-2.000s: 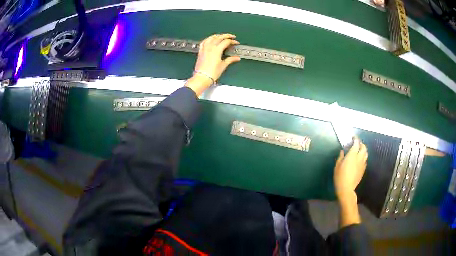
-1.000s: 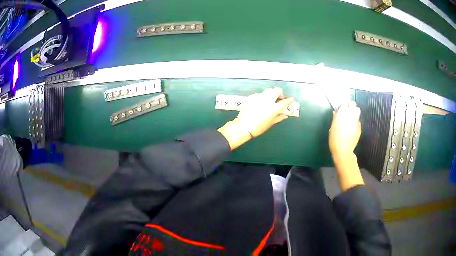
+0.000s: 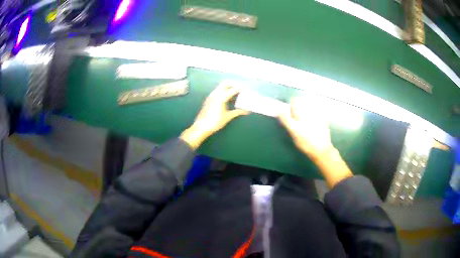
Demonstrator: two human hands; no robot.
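Note:
A white-faced bar [image 3: 262, 104] lies between my two hands over the green worktop, its face washed out by glare. My left hand [image 3: 217, 111] grips its left end with thumb and fingers. My right hand [image 3: 306, 126] is at its right end, fingers on it; glare hides the exact contact. At left are two loose bars: an upper pale bar [image 3: 151, 70] and a lower grey-tan bar [image 3: 153, 92] with studs, tilted. Blur hides fine detail.
Stacked bars stand at right [image 3: 409, 166] and left [image 3: 39, 78]. The guide rail [image 3: 212, 54] divides the worktop from the conveyor belt [image 3: 302, 45], which carries a bar [image 3: 219, 16] and another bar [image 3: 412, 78]. A perforated brass-coloured block [image 3: 413, 20] and violet-glowing unit [image 3: 80, 17] are at the back.
My left hand has moved left to the bar's left end. My right hand has moved left from beside the right stack to the bar's right end. The view has shifted.

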